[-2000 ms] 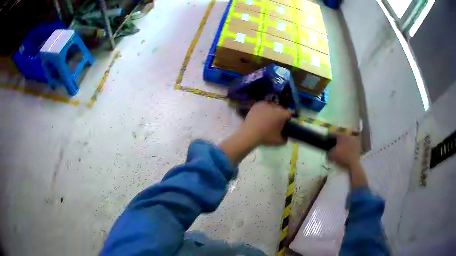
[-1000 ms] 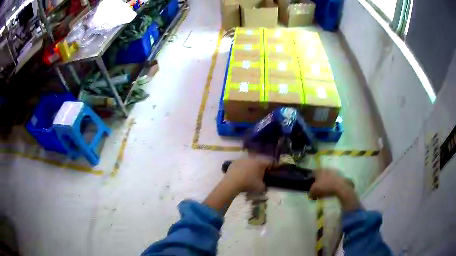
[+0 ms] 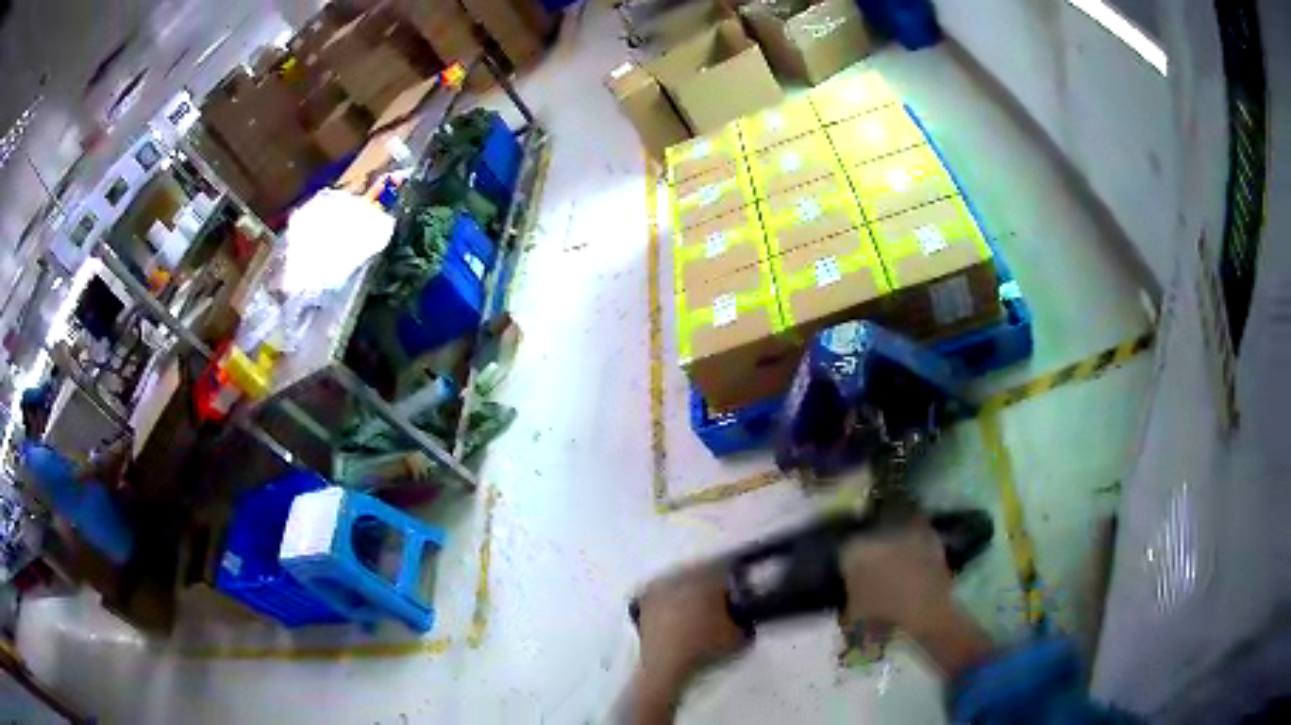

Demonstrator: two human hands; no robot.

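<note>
The pallet jack handle (image 3: 793,574) is a black bar, blurred, low in the picture. My left hand (image 3: 690,623) is closed round its left part. My right hand (image 3: 899,578) is closed round it nearer the right end. The blue pallet jack body (image 3: 864,390) stands against the near side of the loaded blue pallet (image 3: 736,429). Brown cartons with yellow-green tape (image 3: 814,290) stand in tight rows on that pallet. The forks are hidden.
Left are a metal rack bench (image 3: 333,354), blue bins (image 3: 453,283) and a blue stool (image 3: 354,545). Open cardboard boxes (image 3: 715,85) stand behind the load. A white wall (image 3: 1090,184) runs along the right. Yellow and yellow-black tape marks the floor. A blue sleeve shows far left.
The view has turned left and tilted, so more of the bench shows. The handle now slants up to the right. Both hands stay on it. The cartons remain on the pallet.
</note>
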